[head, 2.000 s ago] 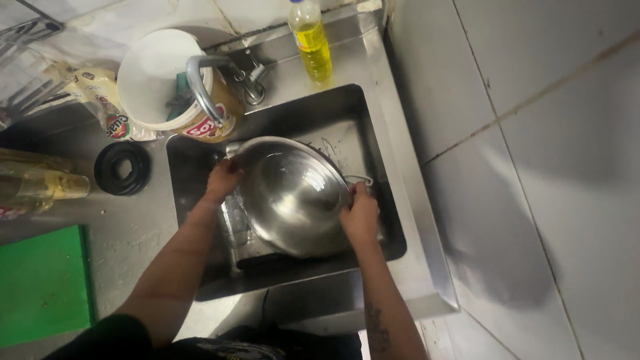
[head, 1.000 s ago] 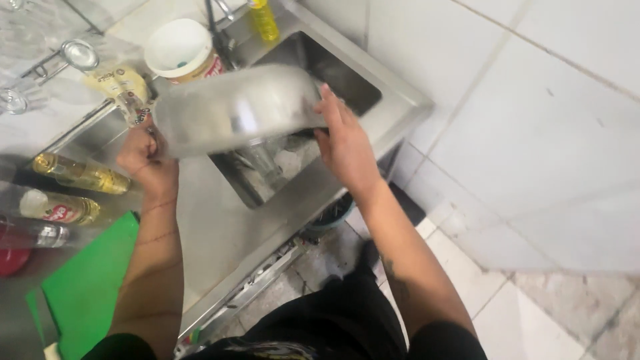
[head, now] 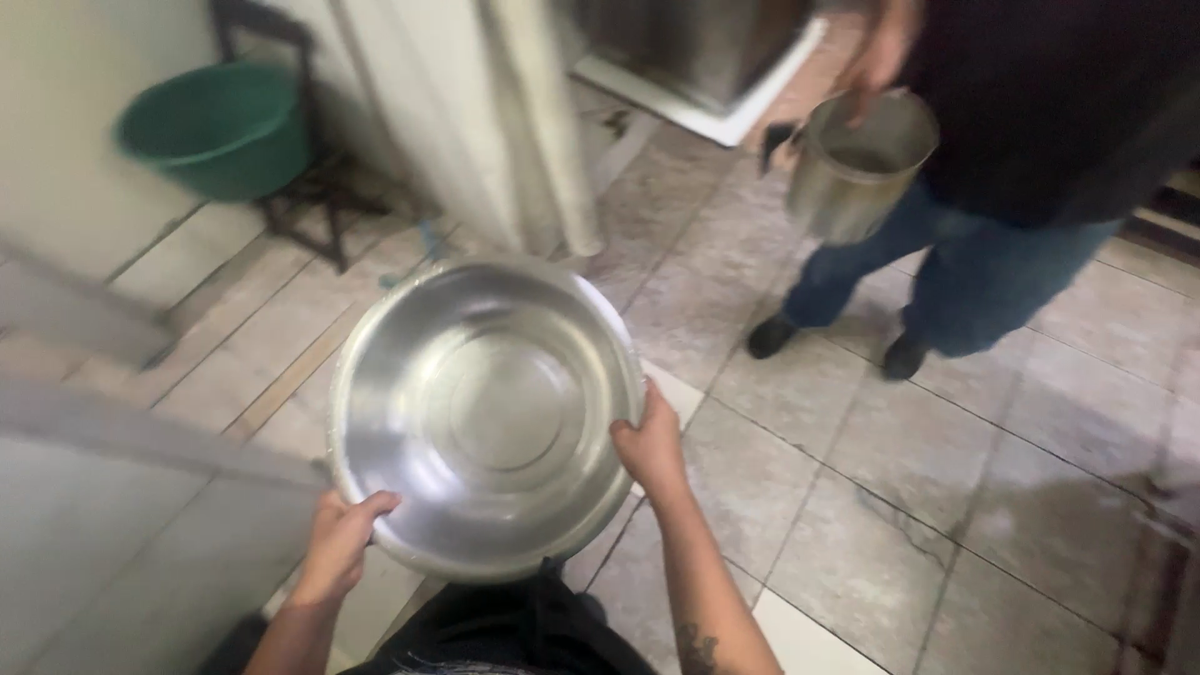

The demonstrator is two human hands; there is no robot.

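Note:
A large round metal basin is held out in front of my body, its hollow side facing up toward me. My left hand grips the rim at the lower left, with the thumb over the inner edge. On the right side of the rim, my right hand holds it the same way, thumb inside. The fingers beneath the basin are hidden. Nothing lies in the basin.
At the upper right a person in dark top and jeans holds a metal pot. A green plastic tub rests on a dark chair at the upper left. A pale curtain hangs beyond the basin, above the tiled floor.
The basin was over the sink two seconds ago and was lifted and tilted above the counter a second ago. The view has turned away from the sink to the floor and another person.

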